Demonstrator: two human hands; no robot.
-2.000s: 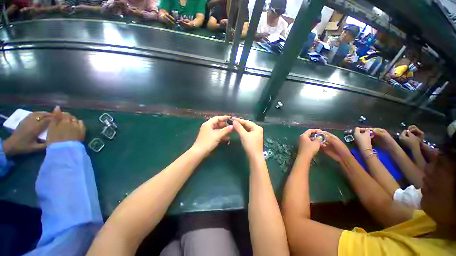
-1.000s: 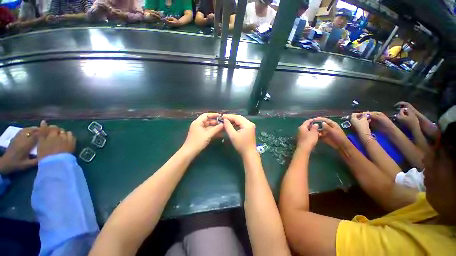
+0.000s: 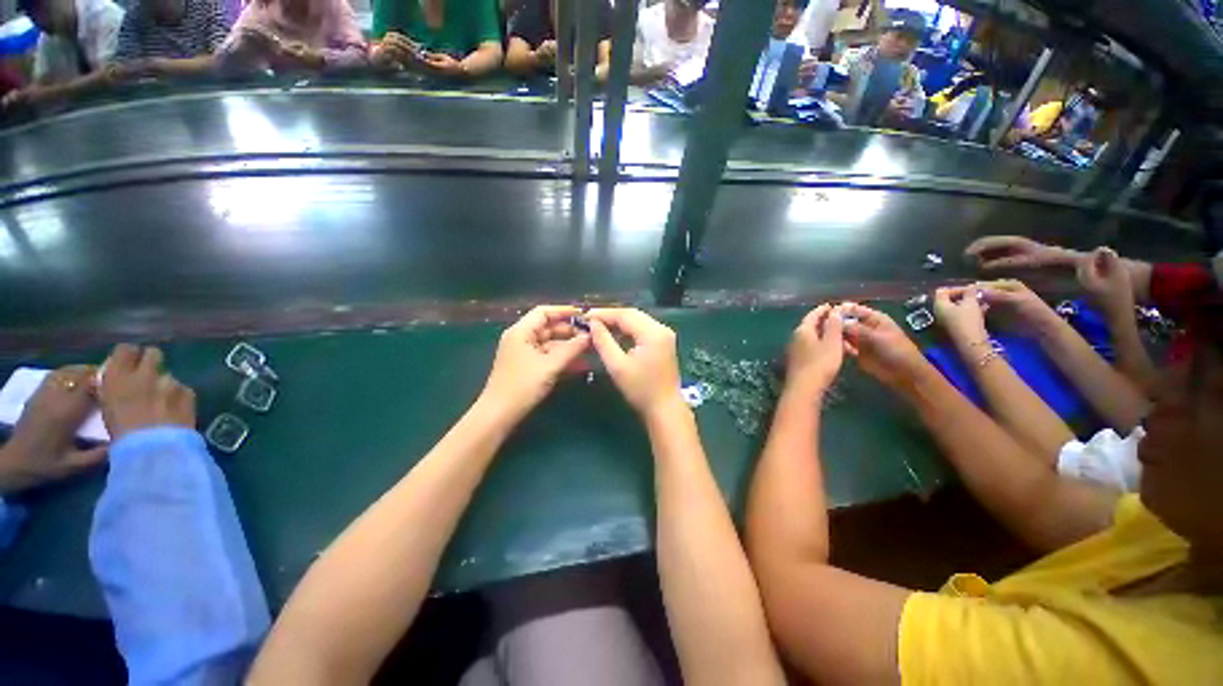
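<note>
My left hand (image 3: 534, 359) and my right hand (image 3: 634, 357) meet at the fingertips above the green bench. Between them they hold a small dark part (image 3: 581, 323), mostly hidden by the fingers, so its shape cannot be told. A loose heap of clear glinting pieces (image 3: 746, 389) lies right of my right hand. A small white square unit (image 3: 695, 394) lies at the heap's left edge, close to my right wrist. Three open square frames (image 3: 228, 432) lie on the bench at left, two of them touching.
A blue-sleeved neighbour's hands (image 3: 141, 391) hold a white block at left. A yellow-shirted neighbour's hands (image 3: 858, 346) are right of the heap. Beyond the bench runs a dark conveyor (image 3: 443, 248) with a green post (image 3: 691, 215). A blue sheet (image 3: 1026, 382) lies far right.
The view has shifted a little. My hands stay together at the fingertips around the small part. At far right, a red-sleeved arm now reaches toward the conveyor.
</note>
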